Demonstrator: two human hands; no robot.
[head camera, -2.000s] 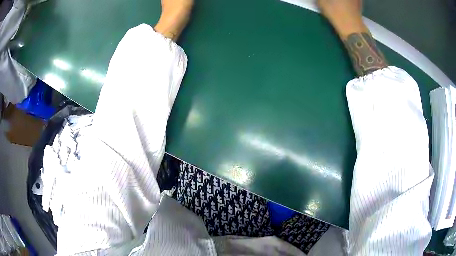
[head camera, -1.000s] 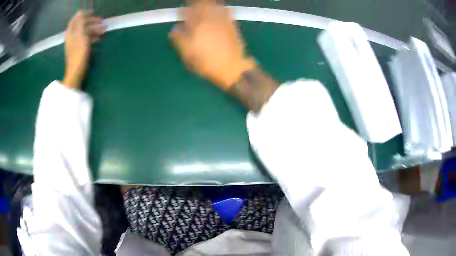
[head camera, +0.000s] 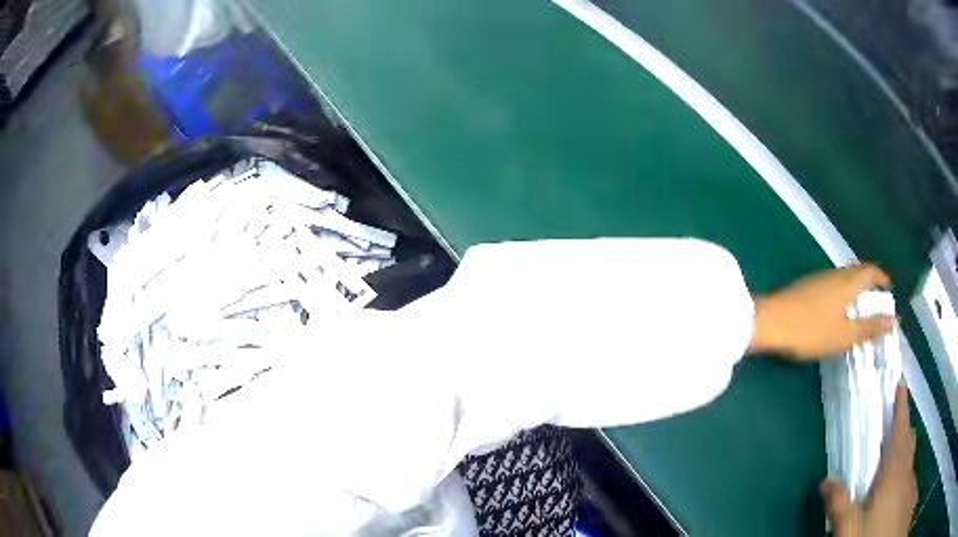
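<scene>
A stack of white card blanks (head camera: 856, 420) stands at the right of the green worktable (head camera: 504, 136), its layered edges showing. My left hand (head camera: 825, 313) reaches across from the left and grips the far end of the stack, fingers over its top. My right hand (head camera: 888, 488) is at the near end, cut off by the lower right of the picture, with its thumb and fingers on either side of the stack. The lower part of the stack is partly hidden by it.
A black bag (head camera: 79, 346) full of white card scraps (head camera: 231, 283) is on the floor at left. A blue item (head camera: 205, 84) lies beyond it. A pale curved rail (head camera: 725, 121) edges the table. Another white card piece (head camera: 938, 299) is beyond the rail at far right.
The view has turned, bringing the scrap bag in at left. Both hands, apart and seemingly empty over the table before, are now on the white stack at right.
</scene>
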